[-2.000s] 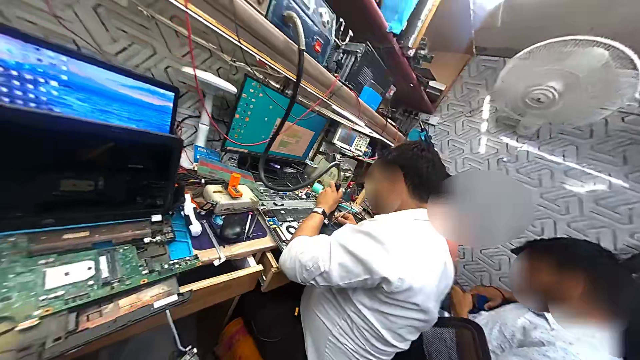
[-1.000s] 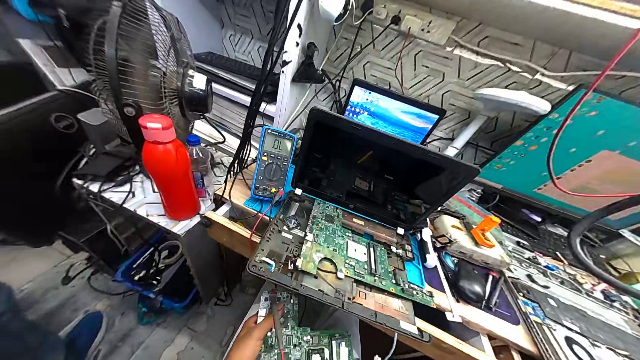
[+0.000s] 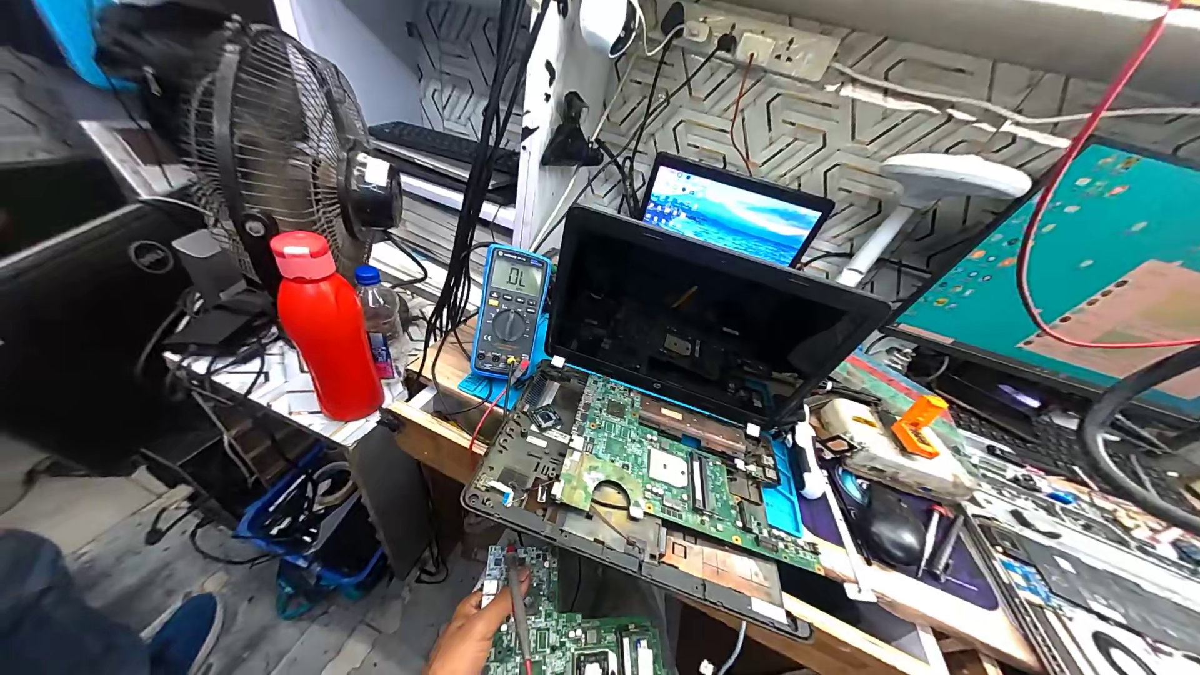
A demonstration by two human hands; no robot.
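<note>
At the bottom of the view, my left hand (image 3: 476,630) grips the edge of a loose green circuit board (image 3: 553,600), which is cut off by the frame's lower edge. A slim grey tool with a red part (image 3: 520,614) lies across that board beside my fingers; whether my hand also holds it cannot be told. My right hand is out of view. Beyond the board, an opened laptop base (image 3: 534,469) carries a green motherboard (image 3: 670,469), its dark screen (image 3: 703,309) standing behind. A blue multimeter (image 3: 509,314) leans upright to the left, with leads plugged in.
A red bottle (image 3: 328,328), a clear bottle (image 3: 378,319) and a fan (image 3: 281,141) stand left. Below is a blue crate (image 3: 309,525) of cables. Rightward lie a white device with an orange part (image 3: 891,445), a black mouse (image 3: 891,525) and laptop parts (image 3: 1087,581).
The view has swung far left and down since the oldest frame, away from the co-worker in white. Since one second ago, my left hand and the loose board remain low in view.
</note>
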